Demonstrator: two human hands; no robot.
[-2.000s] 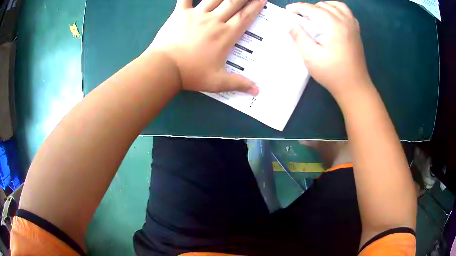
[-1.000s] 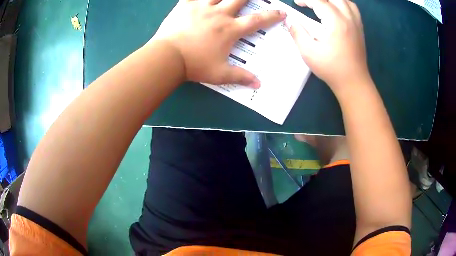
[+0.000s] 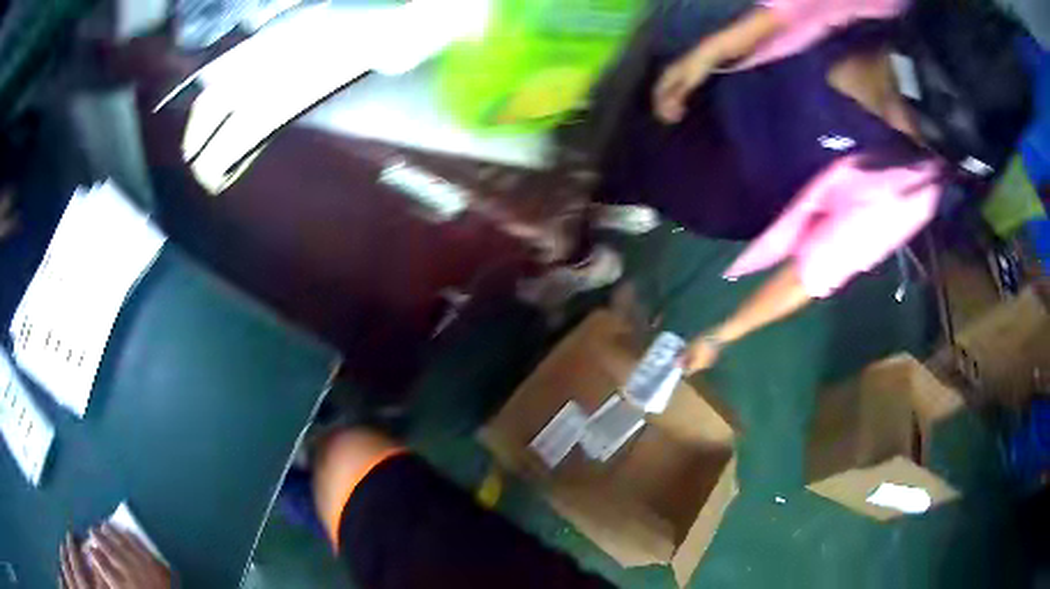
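One hand, which looks like my right hand (image 3: pixel 113 560), is at the bottom left, blurred and cut off by the picture's edge. Its fingers are close together over a white paper (image 3: pixel 139 532) on the dark green table (image 3: pixel 219 380). Whether they grip it is unclear. My left hand is out of the picture. A stack of unfolded printed sheets (image 3: pixel 86 288) lies at the table's far edge. A narrower pile of white leaflets (image 3: pixel 23 426) lies beside it.
An open brown carton (image 3: pixel 622 483) on the floor holds several narrow leaflets. Another person's hand (image 3: pixel 699 352) holds leaflets over it. A second carton (image 3: pixel 884 431) stands further right. The dark red desk (image 3: pixel 311 219) bears papers and a bright green object (image 3: pixel 524 63).
The view has swung right and is blurred. Table and hand now show at the left. The left hand has left the picture. Desk, cartons and another person have come into view.
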